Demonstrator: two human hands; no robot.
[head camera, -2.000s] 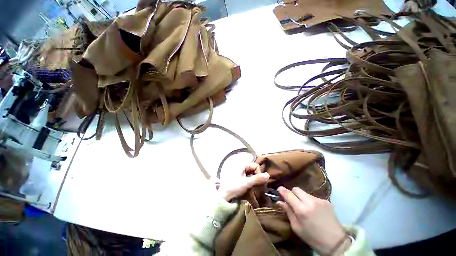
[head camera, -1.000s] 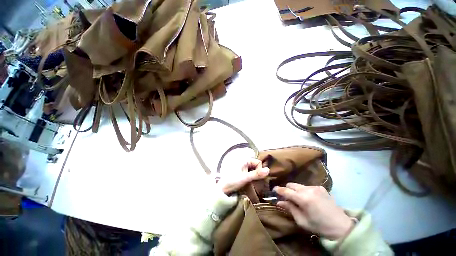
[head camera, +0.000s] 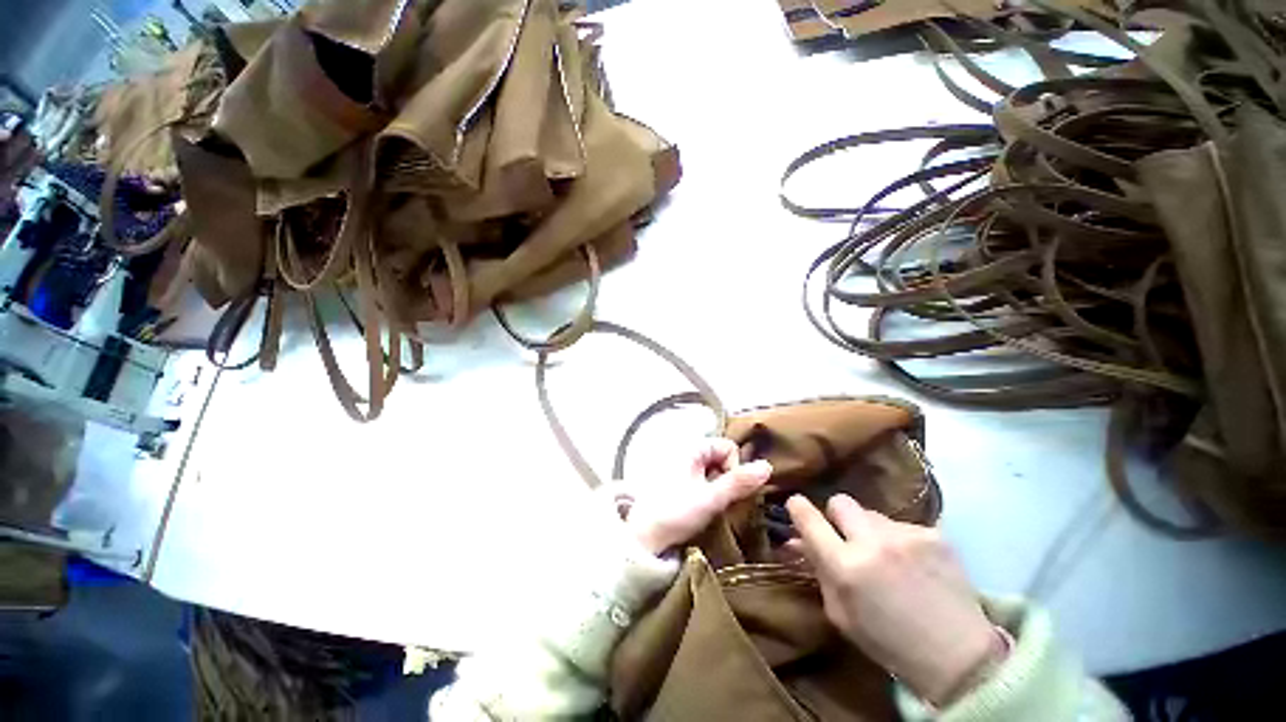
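A tan-brown handbag (head camera: 705, 649) lies at the near table edge with its mouth open and a strap loop stretching to its upper left. My left hand (head camera: 698, 497) pinches brown cloth at the left of the bag mouth. My right hand (head camera: 896, 585) is at the right of the mouth, its fingers around small dark thread snips (head camera: 777, 523). The snips are mostly hidden by my fingers and point into the bag. The darker brown lining (head camera: 846, 487) shows behind the fingers. A loose thread cannot be made out.
A heap of brown bags (head camera: 466, 155) with hanging straps lies at the far left of the white table (head camera: 325, 529). Another heap with large strap coils (head camera: 1072, 268) lies at the right. Flat cut panels (head camera: 903, 17) lie at the far side. A strap bundle (head camera: 261, 677) hangs at lower left.
My right hand has moved slightly, and the snips, whose pale blade showed a second ago, now look dark and sit a little higher. My left hand still pinches the cloth. The view has shifted slightly.
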